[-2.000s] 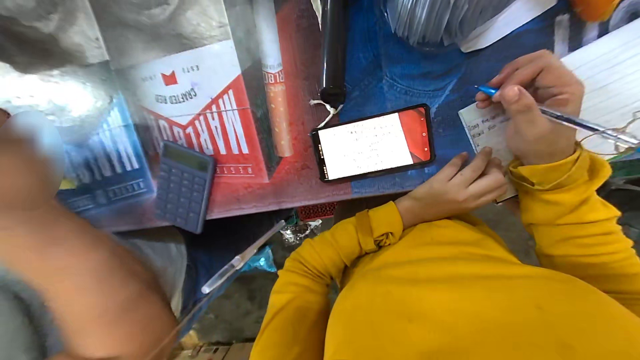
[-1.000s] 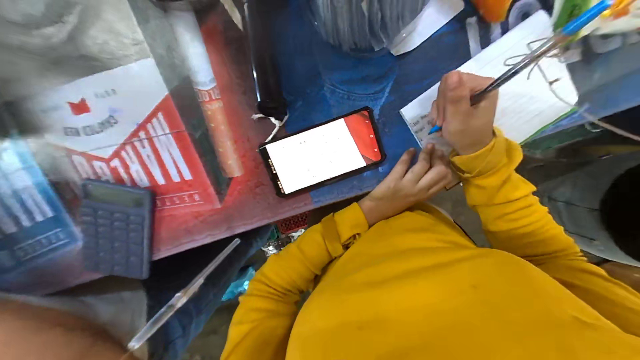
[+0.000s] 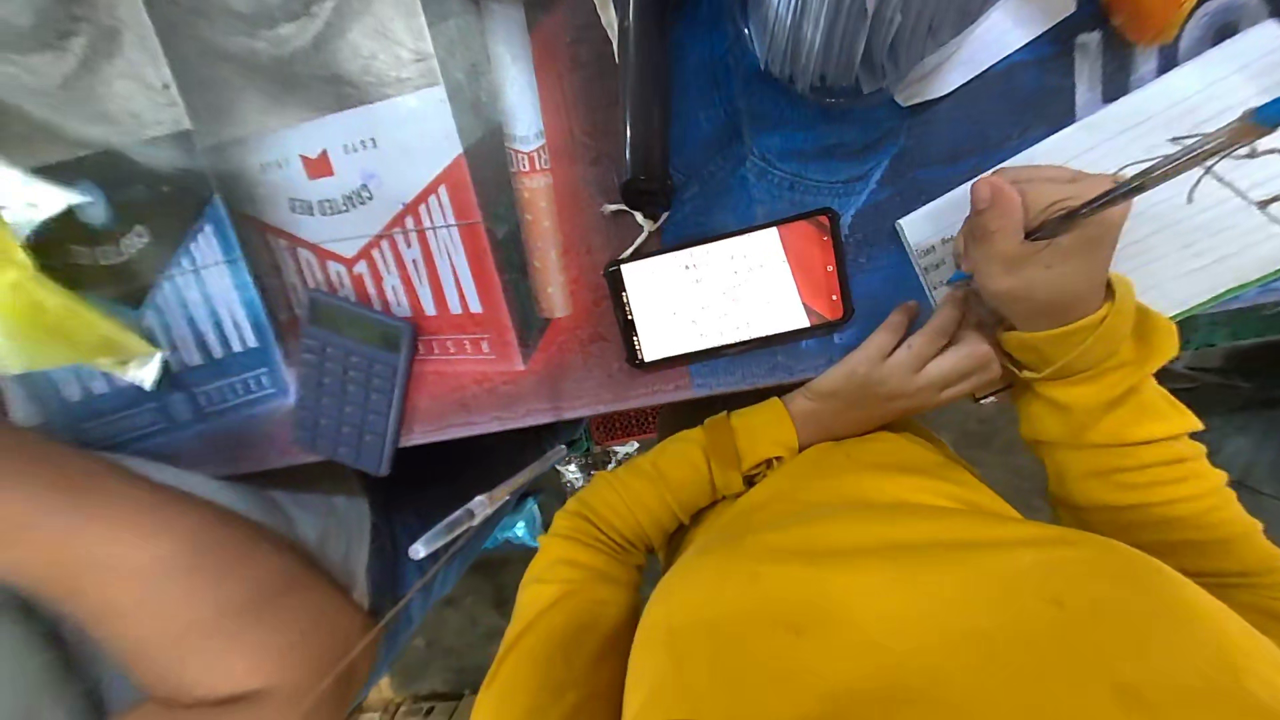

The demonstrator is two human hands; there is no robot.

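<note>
My right hand (image 3: 1045, 245) grips a ballpoint pen (image 3: 1130, 190), its blue tip on the upper left part of a lined notebook page (image 3: 1200, 230) that bears handwriting. My left hand (image 3: 905, 370) rests at the table edge by the notebook's lower corner, close against the right hand; its fingers are partly bent and the fingertips are partly hidden. Left of both hands a smartphone (image 3: 725, 288) in a black case lies face up with its screen lit, showing writing on white and a red strip at its right end.
The table cover (image 3: 560, 380) bears printed cigarette packs. A dark calculator (image 3: 353, 380) lies near its edge, and a black rod-like object (image 3: 645, 100) lies above the phone. Clear plastic items (image 3: 830, 45) stand at the top. Another person's arm (image 3: 170, 580) and a yellow wrapper (image 3: 65, 310) are at left.
My right hand with the pen has come down onto the page beside my left hand since two seconds ago. A yellow wrapper now shows at left. The view has shifted.
</note>
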